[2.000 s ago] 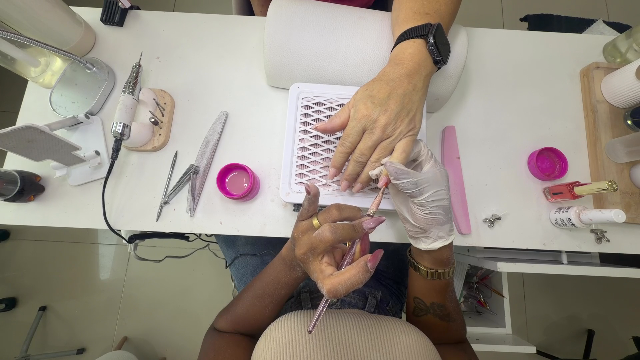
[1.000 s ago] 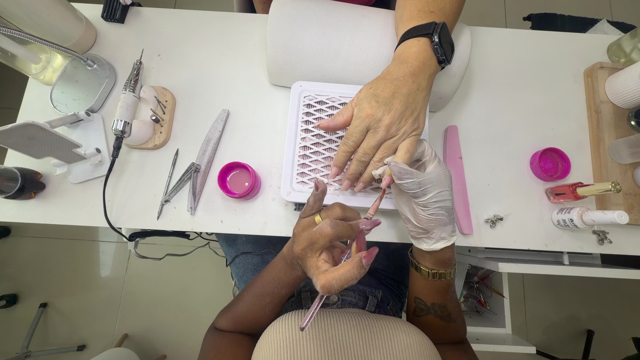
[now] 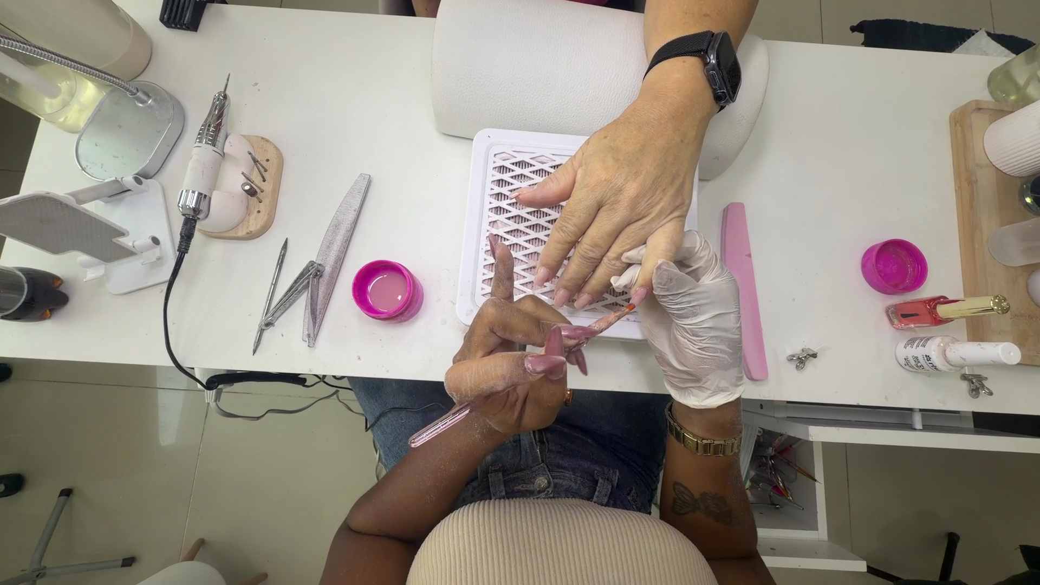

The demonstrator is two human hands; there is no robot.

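My left hand [image 3: 512, 366], bare with long mauve nails, grips a thin nail brush [image 3: 443, 426]. The brush's tip is at or very near the little fingernail of another person's hand [image 3: 626, 195], which lies palm down over a white grated dust collector [image 3: 473, 244]. On the other side, my right hand [image 3: 699, 325] in a white glove holds that little finger between its fingers. A magenta jar [image 3: 387, 290] of pink gel stands left of the grate. A pink nail file [image 3: 743, 292] lies beside the gloved hand.
Left are a grey file [image 3: 337, 260], metal nippers [image 3: 292, 296], a metal pusher [image 3: 270, 296] and an electric nail drill [image 3: 203, 162]. A white armrest [image 3: 536, 73] stands behind. Right are a magenta lid [image 3: 894, 266], red polish [image 3: 918, 312], a white bottle [image 3: 926, 354] and a wooden tray [image 3: 971, 219].
My left hand has turned and shifted up and slightly left, and the brush's handle end has swung up and left. The gloved hand and the other person's hand stay about where they were.
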